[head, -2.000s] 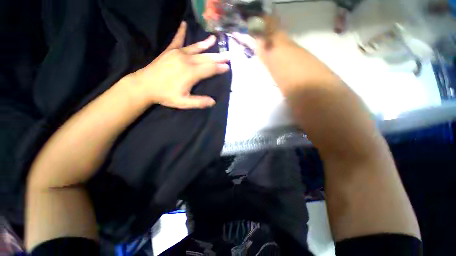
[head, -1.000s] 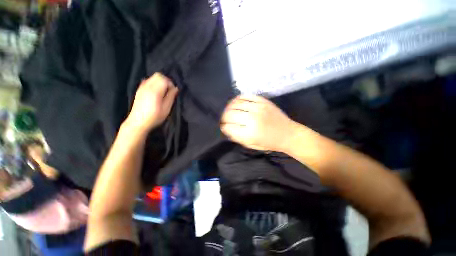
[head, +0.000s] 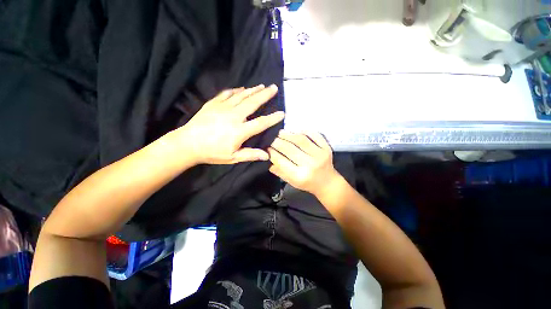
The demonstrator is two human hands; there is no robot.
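A large black garment [head: 139, 78] covers the left of the machine bed and hangs over the table's front edge toward my lap. Its straight edge runs up to the metal presser foot [head: 273, 24] at the top. My left hand [head: 226, 127] lies flat on the cloth with fingers spread, the fingertips near that edge. My right hand [head: 304, 160] is at the table's front edge with its fingers bent over the garment's edge, pinching it. The right fingertips and thumb are partly hidden. The needle is not clearly visible.
The white machine bed [head: 362, 99] has a dark seam line. A ruler tape [head: 435, 136] runs along the front edge. A blue crate [head: 142, 256] stands at lower left with something red in it. A blue item [head: 539, 90] lies at the right edge.
My left hand has gone from bunched on the cloth to flat and spread near its edge. The presser foot has come into view and the table now looks level.
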